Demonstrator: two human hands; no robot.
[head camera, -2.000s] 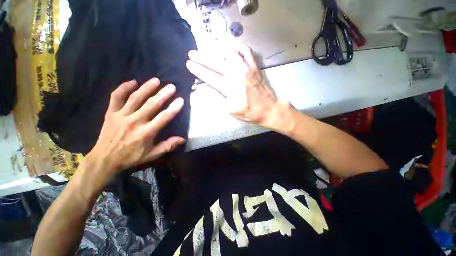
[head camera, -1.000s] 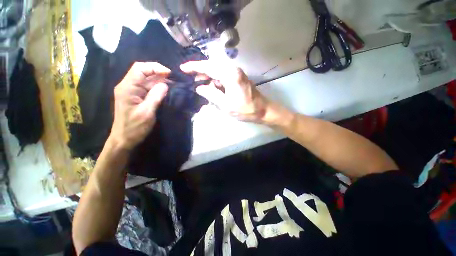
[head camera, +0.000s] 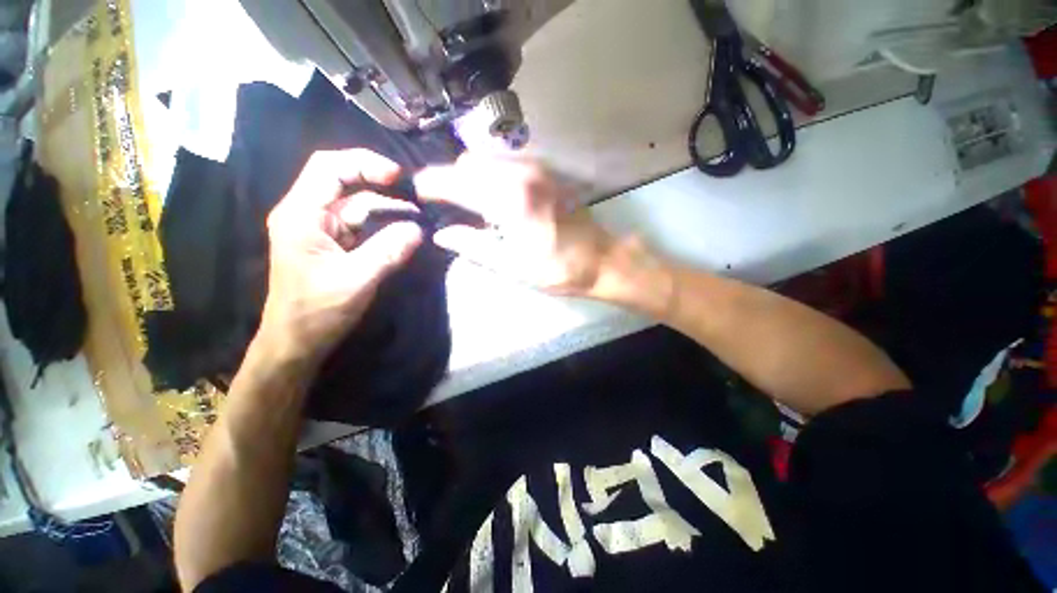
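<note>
A black garment piece (head camera: 383, 336) lies on the white machine table, left of centre, partly over the table's front edge. My left hand (head camera: 336, 243) pinches the cloth between thumb and fingers. My right hand (head camera: 522, 226) faces it from the right, its thumb and fingers closed on a gathered part of the same cloth; it is somewhat blurred and overlit. Both hands are just below the sewing machine head (head camera: 359, 46). A ridged knob (head camera: 498, 114) shows beside the needle area. The needle and the exact edge held are hidden or too bright to tell.
Black-handled shears (head camera: 742, 116) and a slim red-handled tool (head camera: 788, 79) lie to the right of the machine. Cardboard with yellow printed tape (head camera: 116, 174) edges the left side, with a black bundle (head camera: 44, 266) beyond. A silvery grey bag (head camera: 336, 498) and red crates with dark cloth are below.
My hands have gone from lying flat, the left on the cloth, to pinching the cloth together. The cloth is gathered between them. The view has shifted, showing more of the machine head.
</note>
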